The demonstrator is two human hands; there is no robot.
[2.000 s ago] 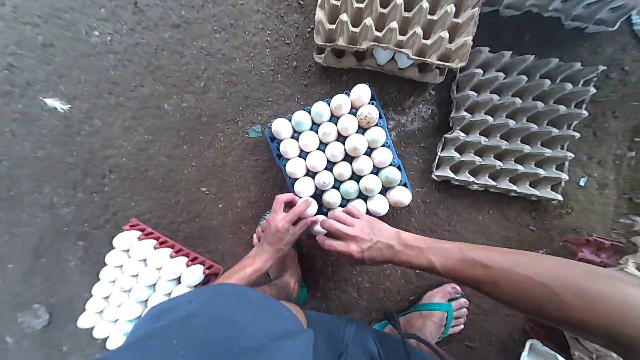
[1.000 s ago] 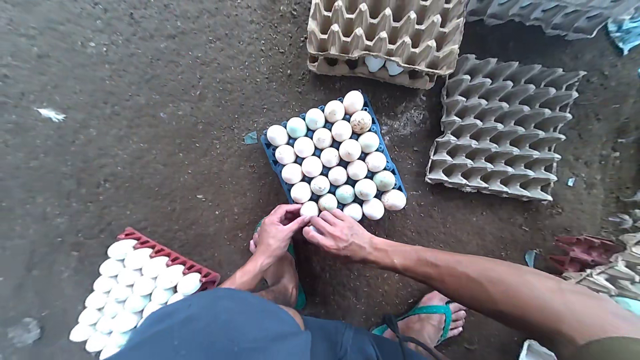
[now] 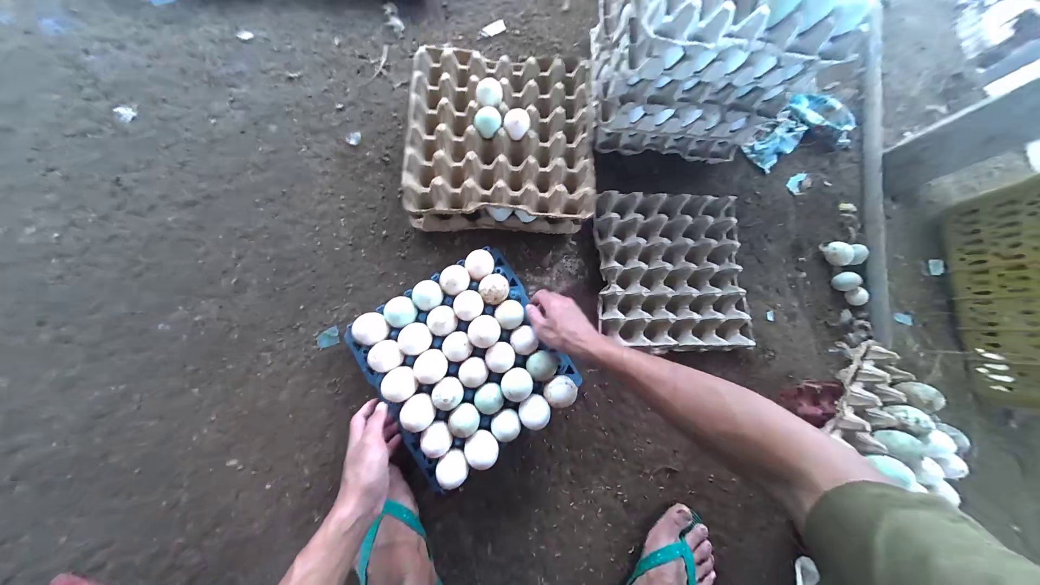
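A blue plastic egg tray (image 3: 357, 351) filled with white and pale green eggs (image 3: 472, 372) lies turned at an angle at the centre of the view. My left hand (image 3: 370, 447) grips its lower left edge, the fingers partly hidden beside the rim. At the opposite, upper right edge, my right hand (image 3: 561, 323) has its fingertips on the tray. Above the tray stands a stack of brown pulp egg trays (image 3: 500, 183) with three eggs on top. An empty grey pulp tray (image 3: 670, 268) rests on the ground to the right.
More pulp trays (image 3: 691, 89) are stacked at the upper right, near crumpled blue plastic (image 3: 800, 126). Loose eggs (image 3: 847, 281) lie beside a grey pipe (image 3: 873, 179). Further right are a yellow crate (image 3: 995, 284) and a pile of eggs (image 3: 918, 447). My sandalled feet are below.
Both hands have left the eggs at the tray's lower end and moved apart to opposite edges of the blue tray. The view has shifted, showing more on the right.
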